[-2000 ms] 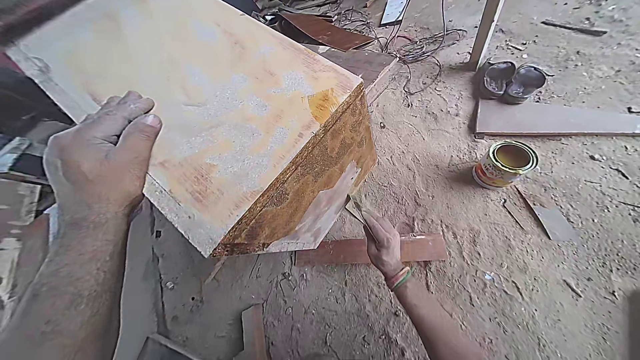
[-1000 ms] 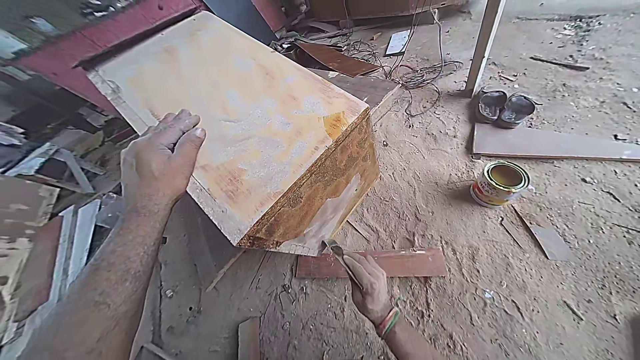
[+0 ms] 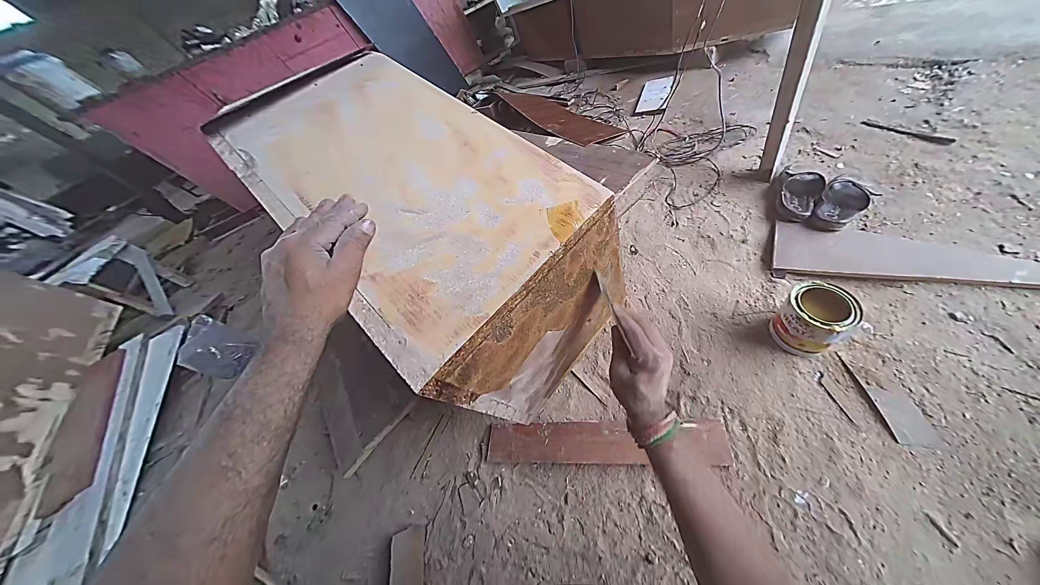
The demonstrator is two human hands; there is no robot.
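A large wooden box or panel piece [image 3: 422,187], pale and patchy on its broad upper face, tilts toward me. Its narrow end face [image 3: 520,333] is brown, with a whitish patch low down. My left hand [image 3: 317,264] lies flat on the near left edge of the broad face. In my right hand [image 3: 640,357] is a thin flat scraper or putty knife [image 3: 605,294], its tip against the upper right part of the brown end face. An open can [image 3: 816,317] bearing a printed label stands on the ground to the right, with brownish contents.
Beneath my right wrist lies a reddish board [image 3: 561,443]. A flat metal-like sheet [image 3: 902,416] is near the can. Slippers [image 3: 822,200] rest by a long board [image 3: 902,253] and an upright post [image 3: 796,89]. Tangled cables [image 3: 691,146] lie behind, wood scraps [image 3: 138,406] at left.
My right hand has moved with the tool from the lower, whitish part of the end face up to its upper right part. My left hand stays on the broad face.
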